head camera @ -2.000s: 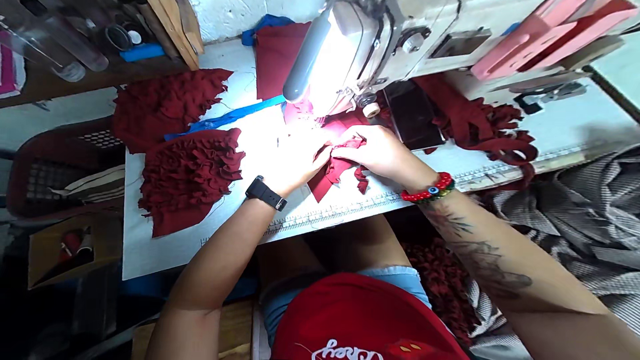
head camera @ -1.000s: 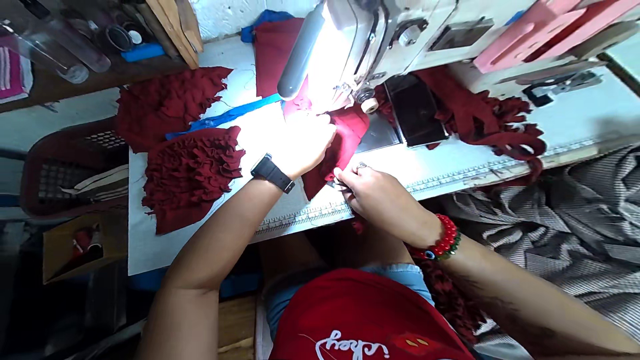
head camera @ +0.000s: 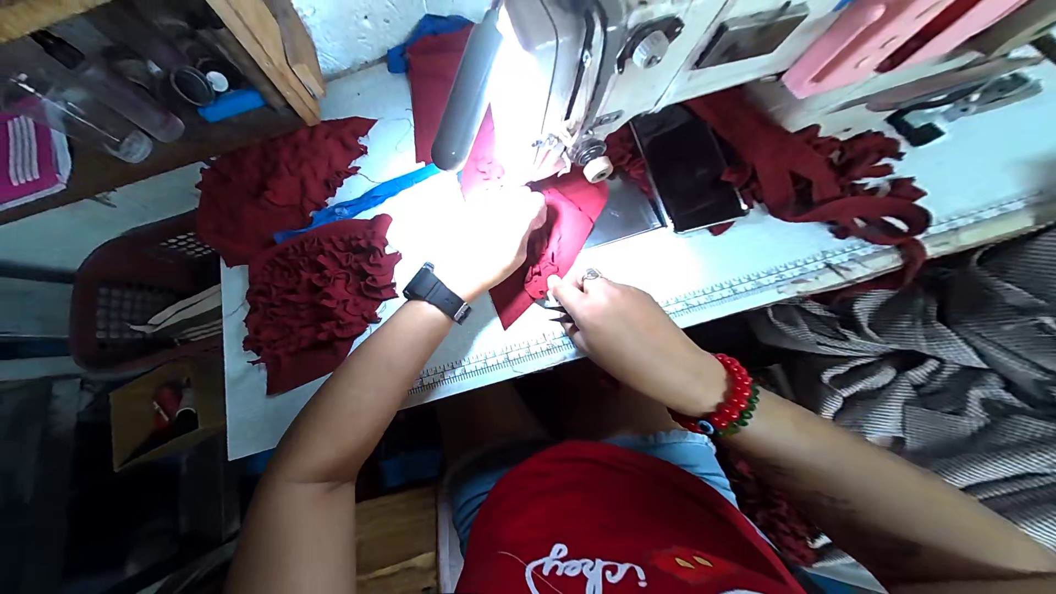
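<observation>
A dark red fabric piece [head camera: 569,219] with a gathered strip lies below the head of a sewing machine [head camera: 569,91]. Over its left part rests my left hand [head camera: 499,235], washed out by the machine's lamp, so its finger grip is unclear. At the fabric's lower right edge is my right hand [head camera: 623,322], its fingers closed on a small dark pointed tool, perhaps thread snips [head camera: 559,315]. Ruffled red pieces [head camera: 318,293] lie left of my left wrist, beside a blue strip [head camera: 363,200].
A measuring tape [head camera: 503,353] runs along the table's front edge. Right of the machine needle area lie a dark phone-like slab [head camera: 689,169] and red fabric strips [head camera: 800,173]. A plastic basket [head camera: 107,289] stands at the left, and striped cloth [head camera: 932,346] hangs at the right.
My right hand has moved away from my left hand, down and toward the table's front edge. Both hands were together at the fabric two seconds ago; more of the red piece now shows.
</observation>
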